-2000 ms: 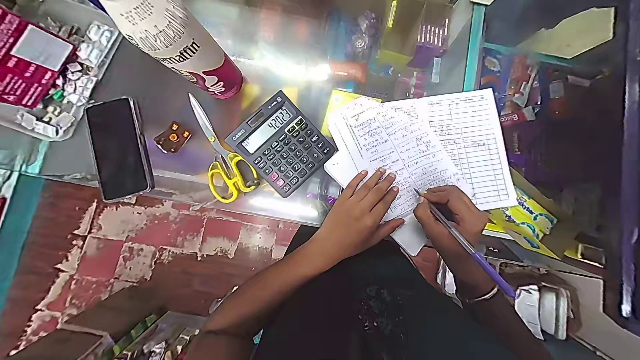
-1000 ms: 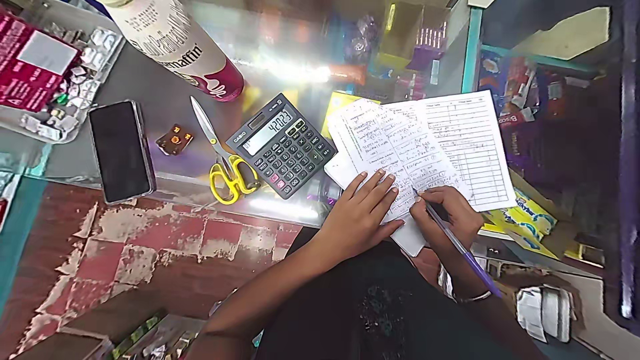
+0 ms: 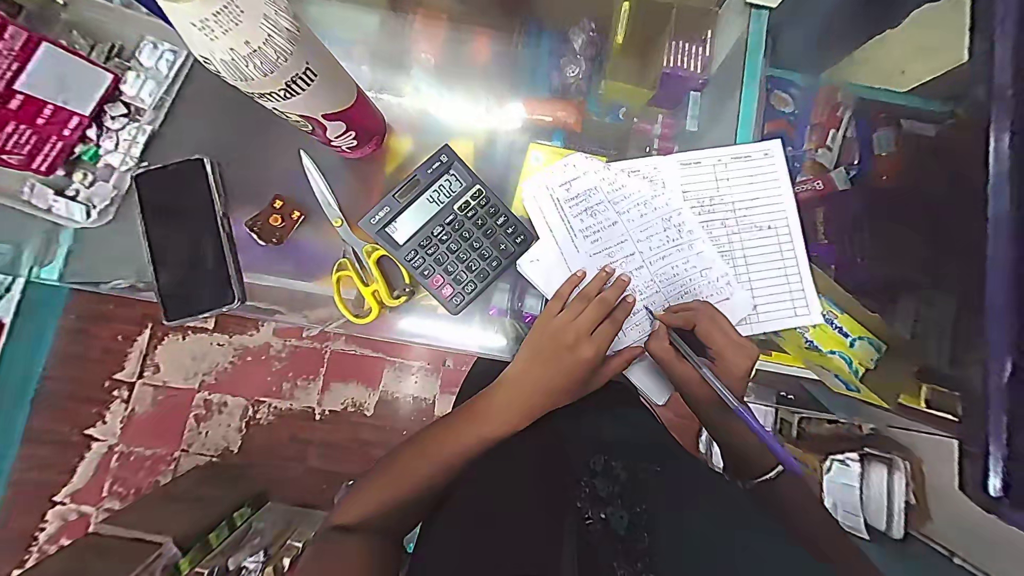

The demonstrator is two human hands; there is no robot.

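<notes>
My left hand lies flat, fingers slightly apart, on the lower left of a handwritten sheet. My right hand grips a ballpoint pen, its tip on the sheet's lower part. That sheet rests over a ruled form and other papers. Left of the papers sits a Casio desk calculator, its display lit with digits. Yellow-handled scissors lie partly spread beside it. Further left are a small brown wrapper and a dark-screened smartphone.
A large cream and maroon container stands at the glass counter's upper left. A plastic tray of small packets holds a maroon box. Yellow packets lie right of the papers. A box of items sits below at lower left.
My right hand and the pen have shifted slightly on the sheet. My left hand stays in place on the paper.
</notes>
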